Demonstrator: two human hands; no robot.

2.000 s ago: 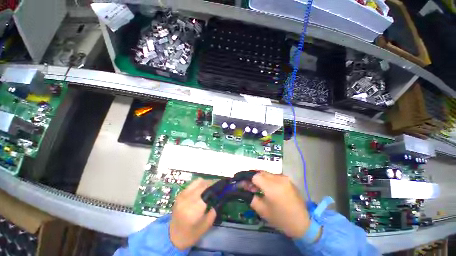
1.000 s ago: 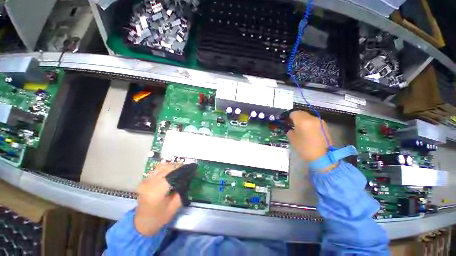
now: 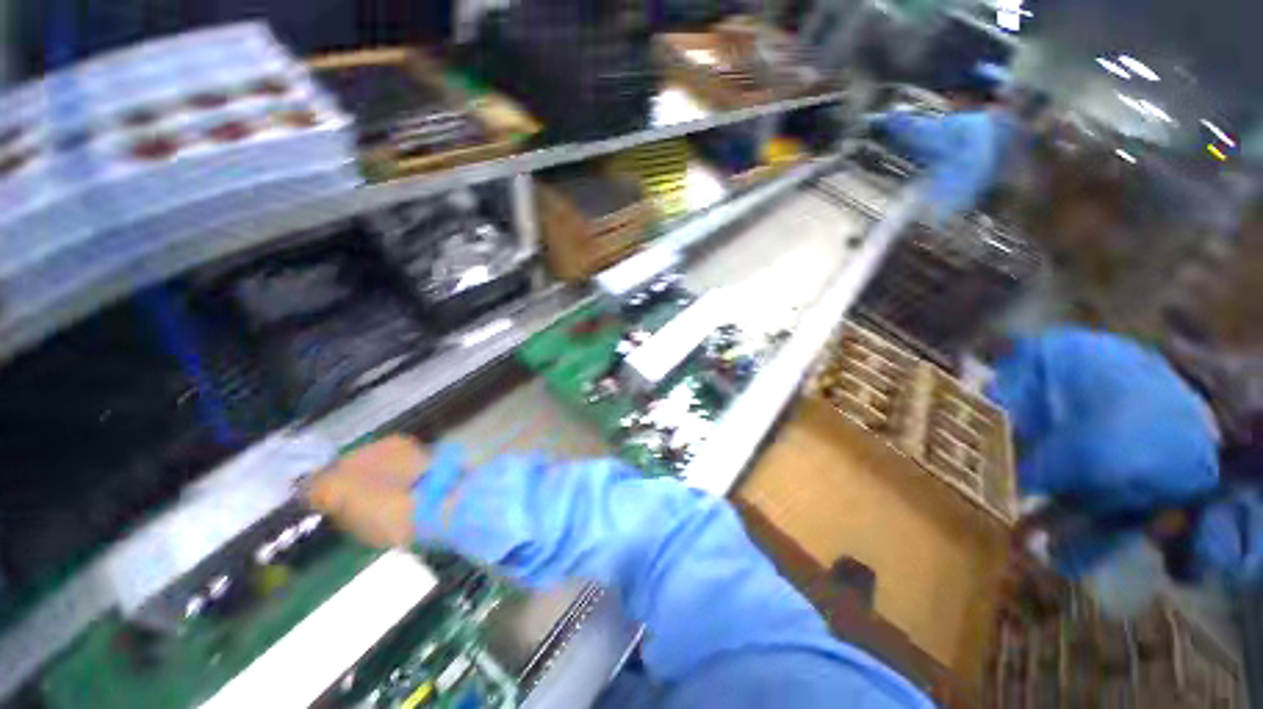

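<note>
The view is blurred and tilted. My right hand (image 3: pixel 367 488) is at the far right corner of the near green circuit board (image 3: pixel 118 665), beside the grey-silver upper heat sinks (image 3: pixel 208 533). Its fingertips are blurred, so I cannot tell whether they hold anything. A long white-silver heat sink (image 3: pixel 333 630) crosses this board, with small round capacitors in front of the upper heat sinks. My left hand is out of the picture. A second green board (image 3: pixel 589 346) lies further along the conveyor, with its own white heat sink bar.
Metal conveyor rails (image 3: pixel 776 388) run away to the upper right. A brown carton (image 3: pixel 873 513) with rows of parts stands on the near side. Bins of silver parts (image 3: pixel 450 256) and white stacked trays (image 3: pixel 180 139) are beyond. People in blue smocks (image 3: pixel 1094 416) are at the right.
The view has swung right, showing more of the line, the cartons and other people. My left hand has left the picture. My right hand remains near the board's far right corner.
</note>
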